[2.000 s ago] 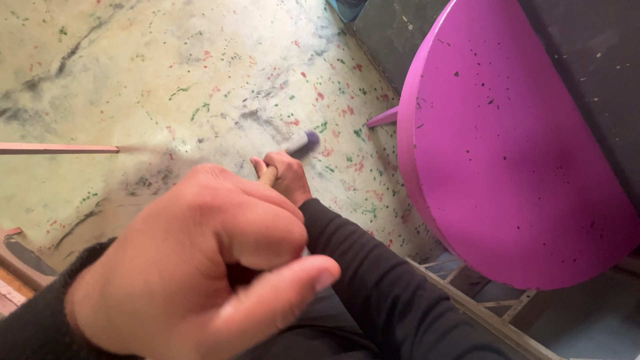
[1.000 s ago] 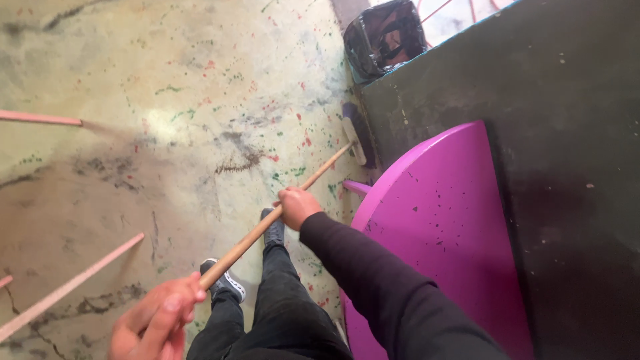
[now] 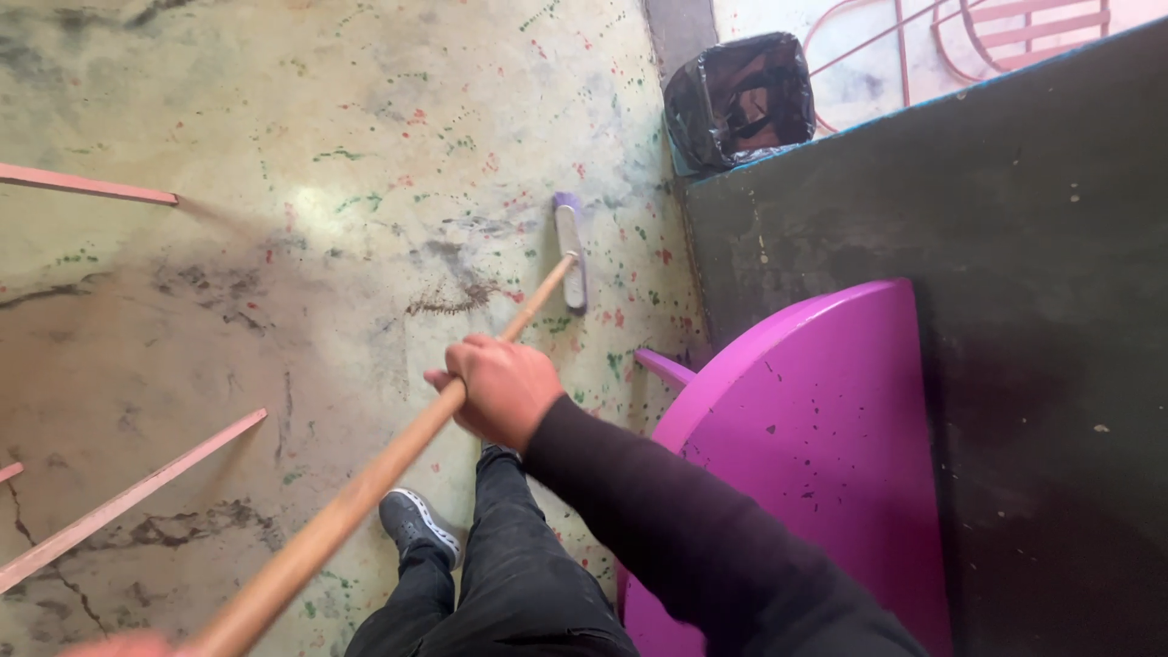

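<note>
A push broom with a wooden handle [image 3: 365,488] runs from the lower left up to its head [image 3: 570,260], which has purple bristles and rests on the paint-speckled floor. My right hand [image 3: 506,388] is closed around the middle of the handle. At the bottom left edge, my left hand [image 3: 119,646] is mostly cut off, beside the upper end of the handle; its fingers are hidden. A small patch of dark debris [image 3: 453,297] lies on the floor, left of the broom head.
A purple semicircular table [image 3: 794,465] stands against the dark wall [image 3: 1031,274] on the right. Beyond it is a bin lined with a black bag [image 3: 739,105]. Pink wooden legs [image 3: 137,497] reach in from the left. My shoe [image 3: 420,525] is below the handle.
The broom head has moved left, away from the wall, since one second ago, and dark debris shows beside it. My left hand has dropped mostly out of view at the lower left.
</note>
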